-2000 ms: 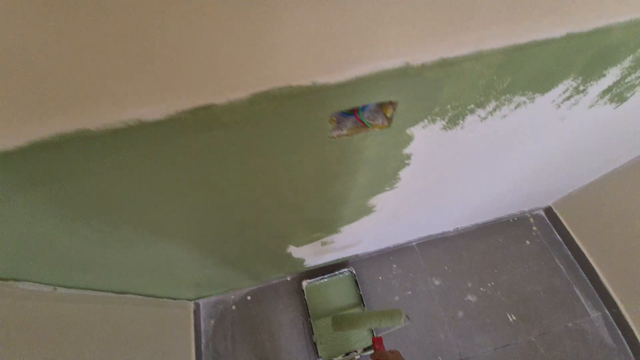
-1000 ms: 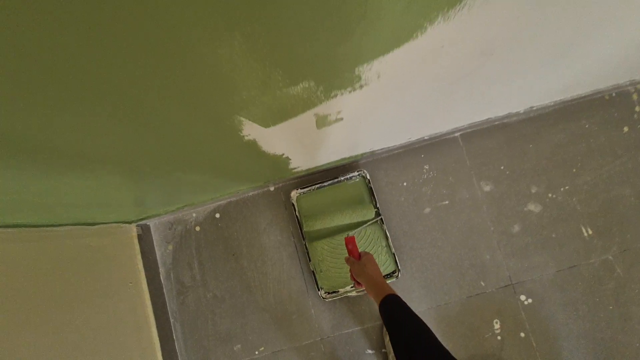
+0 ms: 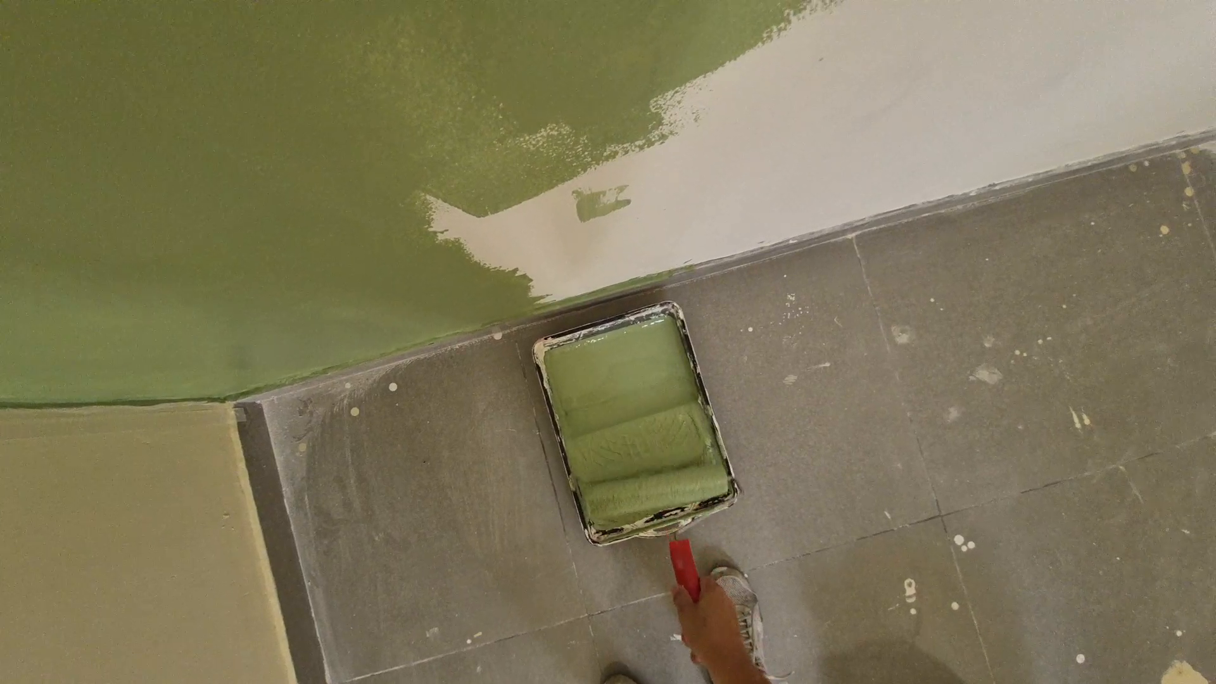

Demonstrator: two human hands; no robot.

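Note:
My right hand grips the red handle of a paint roller near the bottom of the view. The roller's sleeve, coated in green paint, lies in the near end of a paint tray. Green paint covers the inside of the tray, whose rim is smeared with pale and dark paint. The tray rests on the floor close to the wall's foot. My left hand is out of view.
The wall is part green, part white. At the left stands a beige surface edged by a dark strip. Grey floor tiles carry paint spots. A shoe is beside my right hand.
My right hand has moved with the roller toward the near end of the tray, from over the tray one second ago to just below its near edge. The view has tilted down since the first frame.

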